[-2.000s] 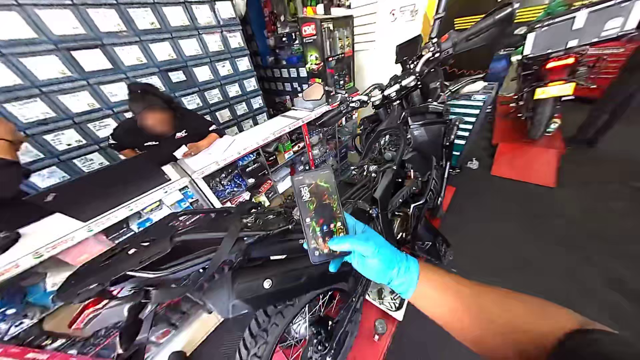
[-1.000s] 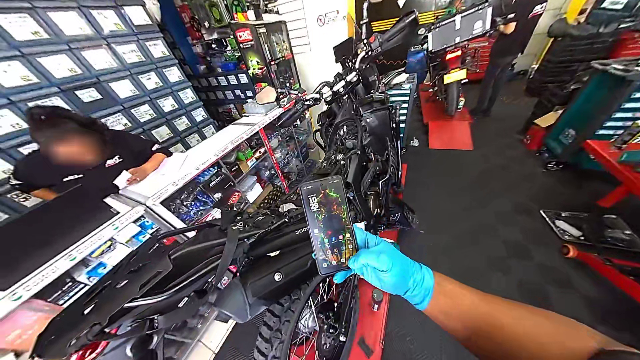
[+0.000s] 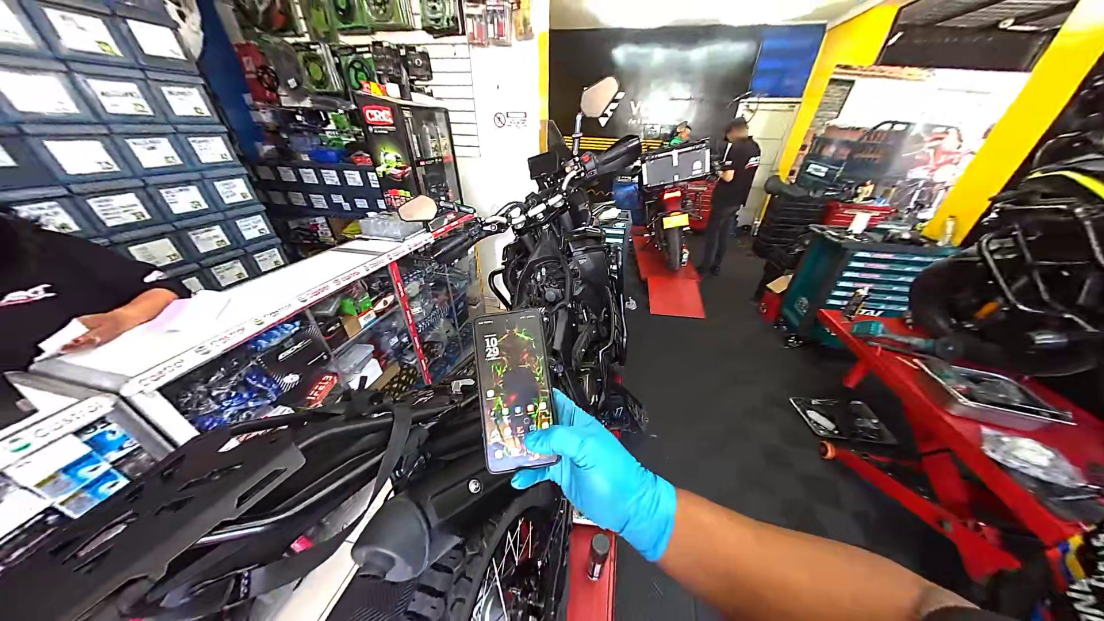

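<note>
My right hand, in a light blue glove, grips a smartphone by its lower right edge. The phone is upright with its lit screen facing me. Behind and below it stands a black motorcycle, seen from the rear, with its seat removed or hidden, a black rear rack, a muffler and a knobby rear tire. My left hand is not in view.
A glass display counter runs along the left, with a person's hand holding paper on it. Drawer bins rise behind. At right are a red lift table and a teal tool cabinet. Another person stands by a farther motorcycle.
The view has swung to the right, bringing the red lift table into sight. My right hand keeps its grip on the phone.
</note>
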